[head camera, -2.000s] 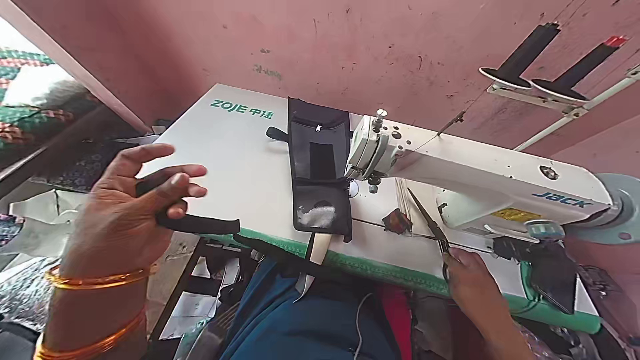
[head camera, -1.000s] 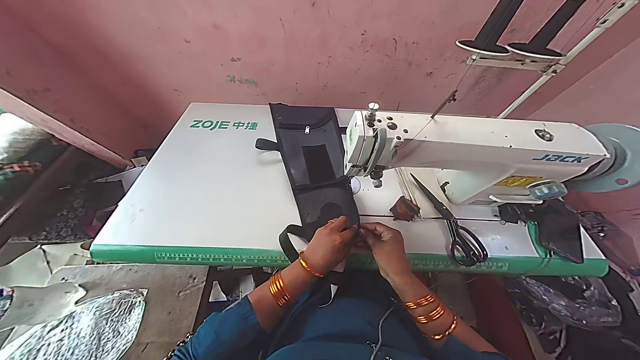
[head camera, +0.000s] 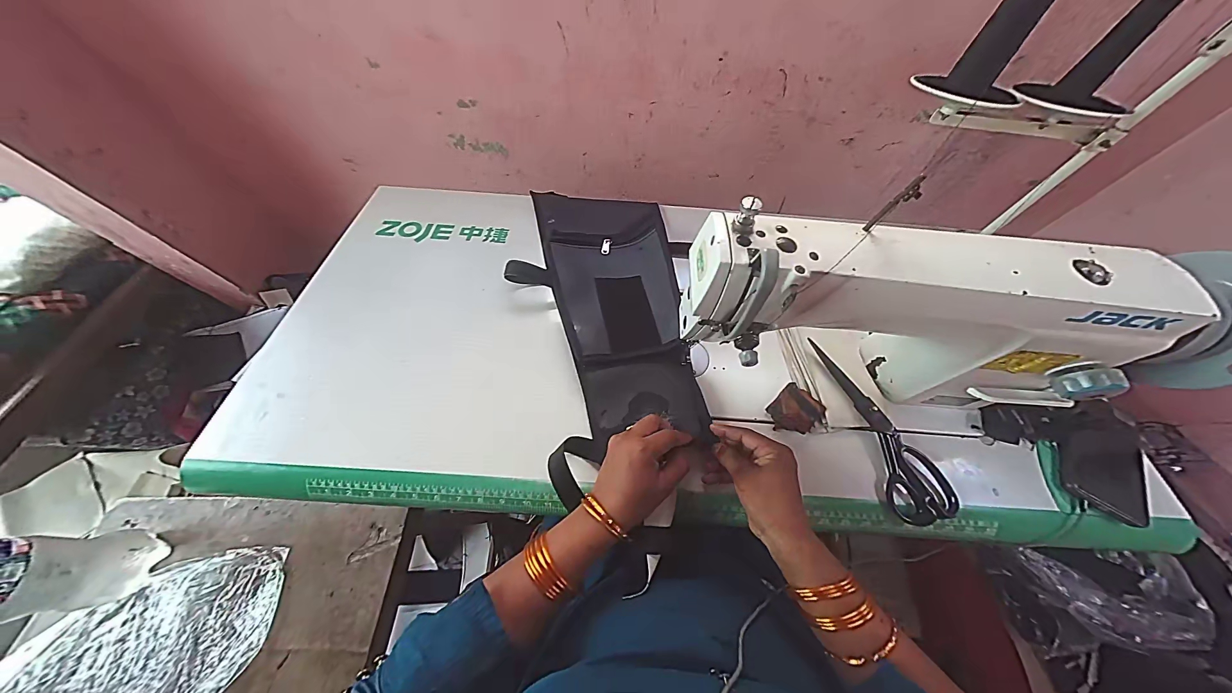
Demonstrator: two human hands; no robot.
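Note:
A long black fabric piece (head camera: 616, 298) with a zipper lies front to back on the white sewing table, its right edge beside the sewing machine's needle area. My left hand (head camera: 650, 462) grips the near end of this piece, fingers bent over it. Close on its right, my right hand (head camera: 760, 472) pinches the near right corner between thumb and fingers. A black strap (head camera: 568, 472) loops out to the left of my left hand. The fingertips partly hide what is pinched. Black-handled scissors (head camera: 900, 448) lie on the table to the right of my right hand.
The white sewing machine (head camera: 943, 289) spans the right of the table (head camera: 414, 356). A brown scrap (head camera: 797, 408) lies near its needle; a dark flat object (head camera: 1105, 472) lies at the right end. Thread cones (head camera: 1001, 48) stand behind. Cut pieces (head camera: 87, 568) lie lower left.
My right hand has let go of the scissors, which now lie on the table. Both hands have come to the fabric's near end; my left hand was raised at the left two seconds ago.

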